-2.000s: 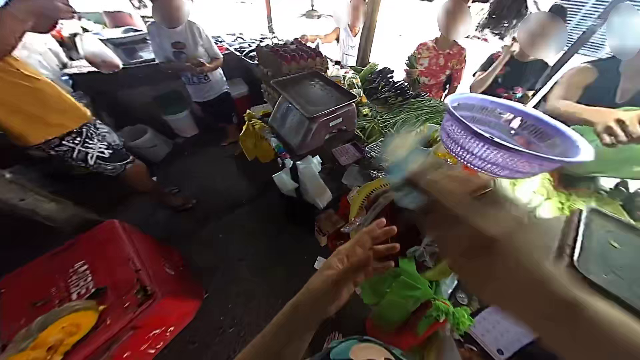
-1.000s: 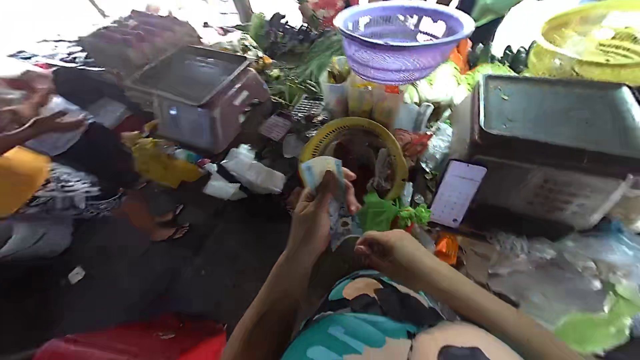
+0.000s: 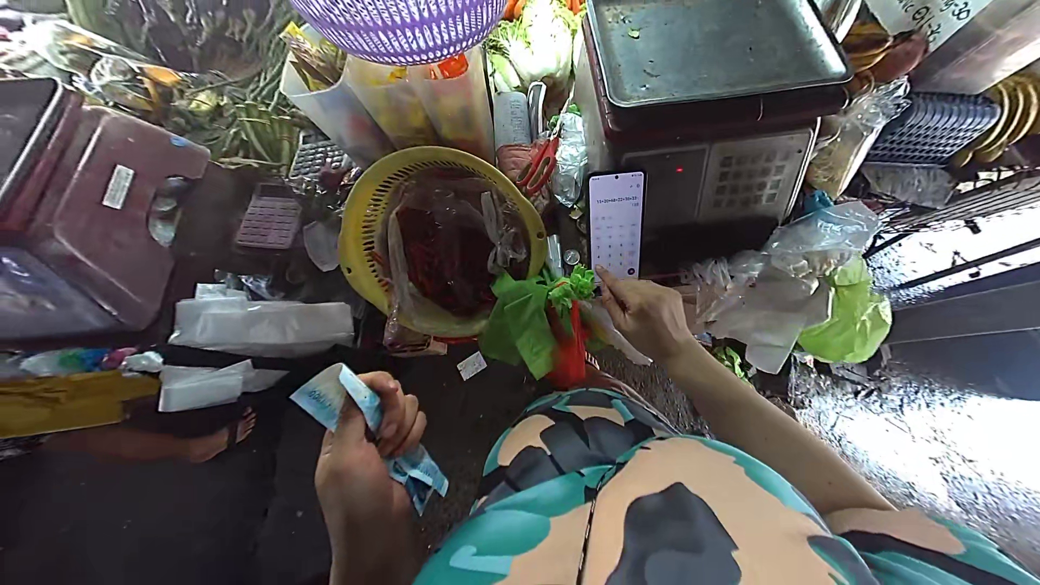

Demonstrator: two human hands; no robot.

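Observation:
Folded light-blue banknotes are gripped in my left hand, which is low and left of the yellow plastic basket. My right hand is at the lower edge of a smartphone that shows a calculator, its index finger at the screen. The phone leans upright against a dark red weighing scale with a metal tray. Just left of my right hand are green plastic bags and a red bag. A clear bag with dark red contents lies in the basket.
A purple basket stands above upright plastic containers. Red-handled scissors lie beside them. A second scale, a calculator and packs of white bags are at left. Loose plastic bags hang at right. A person's foot shows at lower left.
My right hand has moved up to the phone. My left hand still holds the banknotes, now lower and left of the yellow basket. The view has turned down toward the stall.

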